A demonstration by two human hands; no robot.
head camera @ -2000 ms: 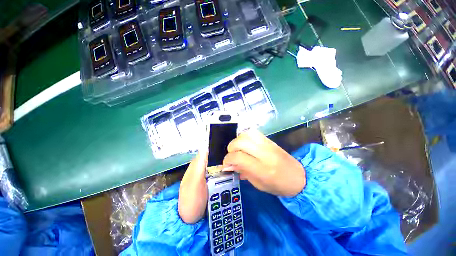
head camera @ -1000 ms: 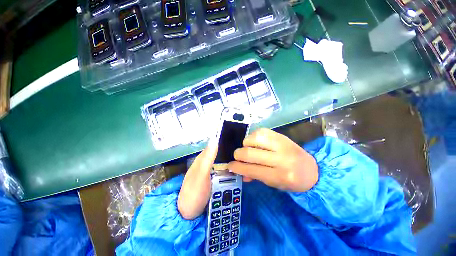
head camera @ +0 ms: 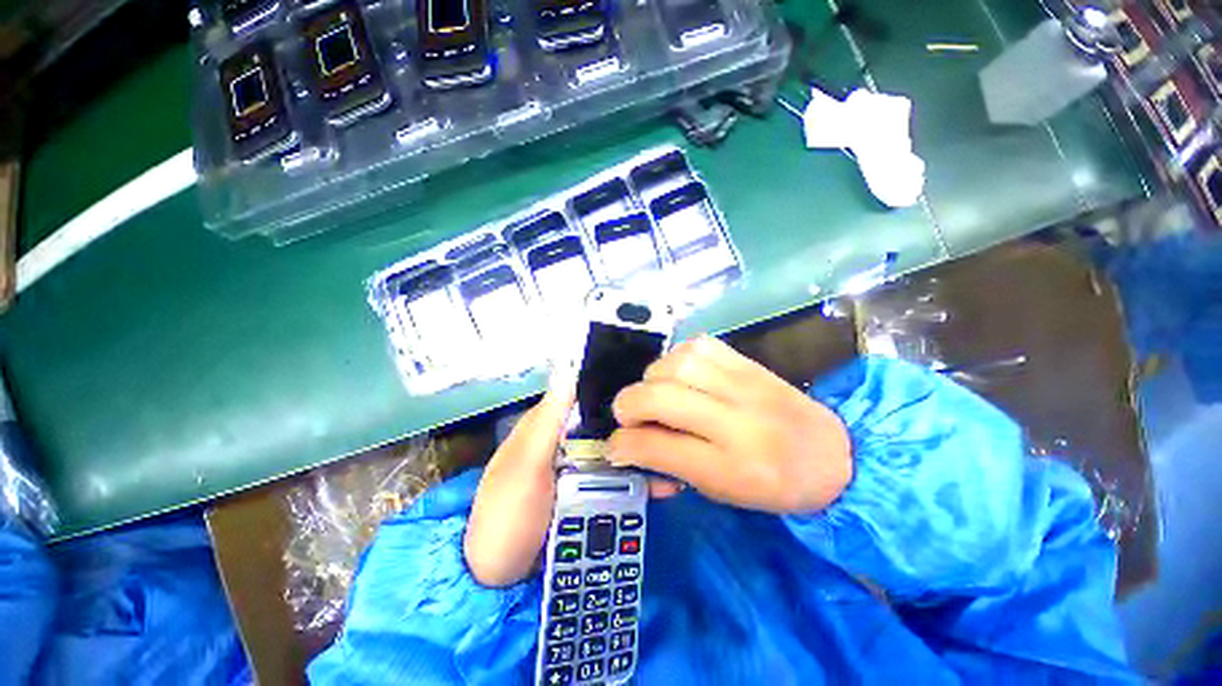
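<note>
An open silver-white flip phone [head camera: 591, 576] is held above my lap, its keypad half low and its black-screen half tilted slightly right at the top. My left hand [head camera: 520, 496] grips the upper half along its left edge, its fingers partly hidden behind the phone. My right hand [head camera: 730, 426] is at the right edge of the upper half, with fingertips on the lower part of the black screen near the hinge. Whether the fingertips pinch a small piece is hidden. A small clear-white lens tray [head camera: 436, 351] with two rows of dark-topped pieces lies just beyond the phone.
A large clear phone tray [head camera: 362, 158] with dark closed phones stands at the back left. A white crumpled cloth [head camera: 871, 145] and a whitish bottle [head camera: 1029, 87] are at back right. Plastic scraps [head camera: 335, 529] lie in cartons below the bench edge. More phones show far right.
Since two seconds ago, the phone's upper half has tilted to the right and my right hand has shifted slightly right with it. The bench and trays sit a little higher in the view.
</note>
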